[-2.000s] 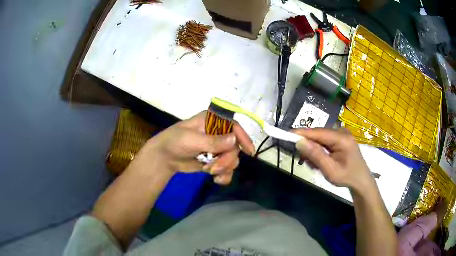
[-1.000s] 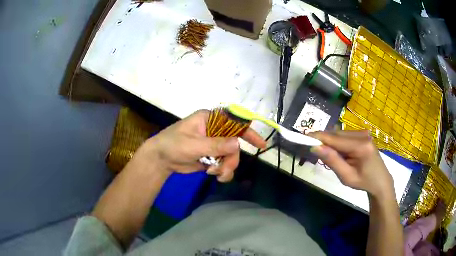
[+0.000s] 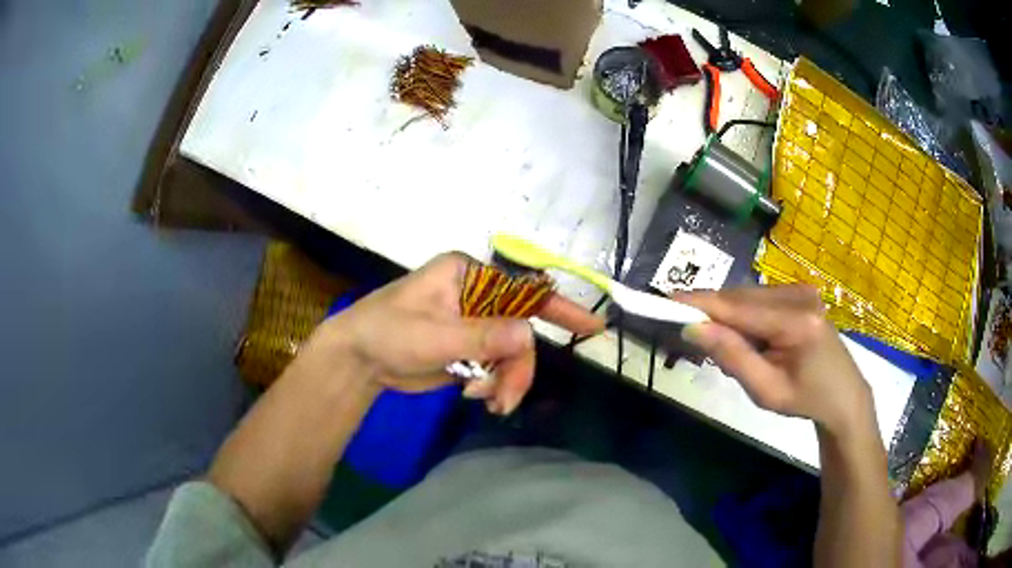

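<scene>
My left hand (image 3: 427,333) is bare and shut on a bundle of short red and yellow-brown wire leads (image 3: 502,293). The wire ends fan out above my fingers, and small white tips show below them. My right hand (image 3: 766,350) holds the white handle of a toothbrush (image 3: 577,270). Its lime-green head with dark bristles is at the upper ends of the wires. Whether the bristles touch the wires is hard to tell.
On the white bench (image 3: 322,144) are a loose wire pile (image 3: 429,81), a brown box (image 3: 533,33), a soldering iron (image 3: 630,166) by a round tin (image 3: 621,83), side cutters (image 3: 714,94), a solder spool (image 3: 727,178) and yellow gridded sheets (image 3: 871,211). A pink sleeve (image 3: 938,516) shows lower right.
The toothbrush head has moved from over the wires to their upper ends. The wire ends are more fanned out than in the oldest frame. My right hand has shifted slightly right since that frame.
</scene>
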